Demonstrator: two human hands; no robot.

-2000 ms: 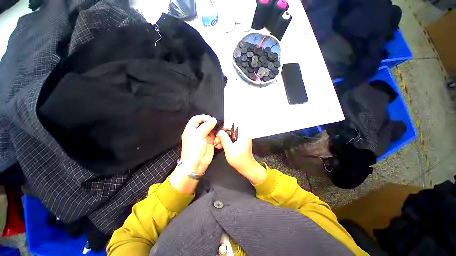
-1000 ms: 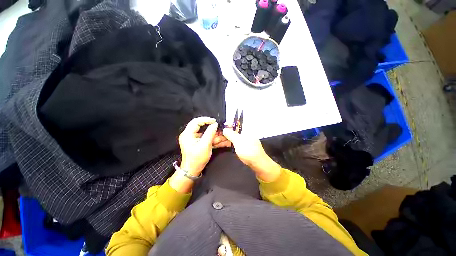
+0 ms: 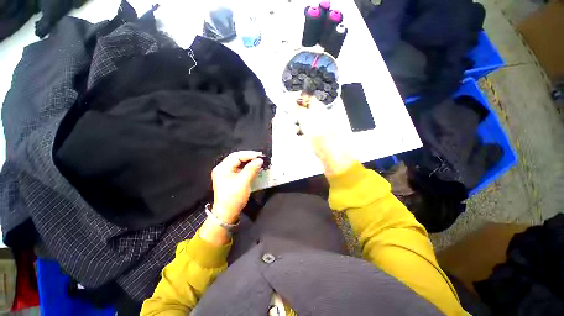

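The dark garment (image 3: 167, 129) lies heaped on the left, plain black inside and finely checked outside. My left hand (image 3: 235, 179) pinches its dark edge between thumb and fingers at the table's front edge. My right hand (image 3: 316, 123) is stretched over the table, washed out by glare, with its fingertips at the near rim of the button bowl (image 3: 336, 102). Small dark reddish parts of the thread snips (image 3: 299, 128) show at its palm side. Whether its fingertips hold a button is unclear. No needle or thread can be made out.
A black smartphone (image 3: 358, 107) lies right of the bowl on the white table (image 3: 396, 133). Dark thread cones (image 3: 323, 26) stand behind the bowl. A greyish plastic wrap (image 3: 219, 24) and a clear-blue bottle or cup (image 3: 251, 34) are at the far side. Blue crates (image 3: 491, 133) hold dark garments.
My right hand has moved away from my left hand, forward to the bowl. The snips, which pointed up clearly, now barely show. My left hand stays at the garment edge.
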